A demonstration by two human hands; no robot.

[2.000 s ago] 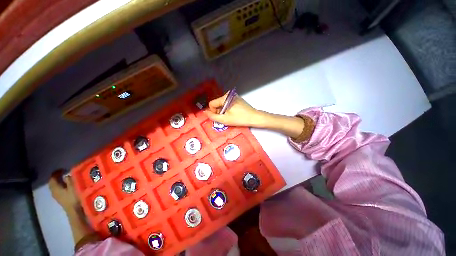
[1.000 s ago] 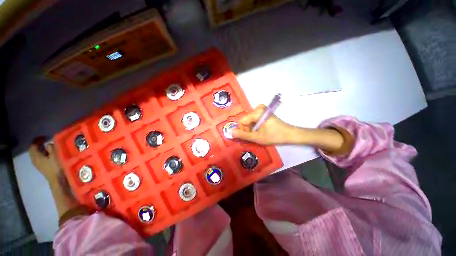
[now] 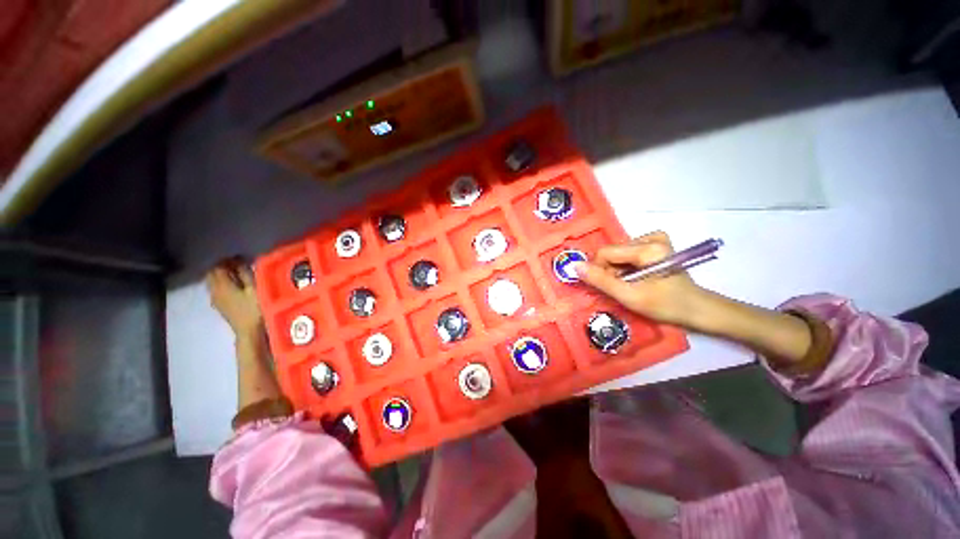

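The red-orange tray lies tilted in front of me, with round watch movements in many square pockets. Some are silver-white, some dark, and several blue-rimmed. My right hand holds a slim purple-silver pen or tweezers, its tail pointing right. Its fingertips touch a blue-rimmed movement in a right-side pocket. My left hand is at the tray's far left edge; a small dark patch shows between its fingers, and its grip is unclear.
A yellow-gold tester with green lights and a small bright display stands behind the tray. A second tester is cut off at the top edge. A flat white sheet or surface lies right of the tray. A curved yellow-white edge crosses the upper left.
My right hand went from the tray's far right pockets to one nearer me, and stays there. The movement at its fingertips looked pale before and now looks blue. The camera view has shifted.
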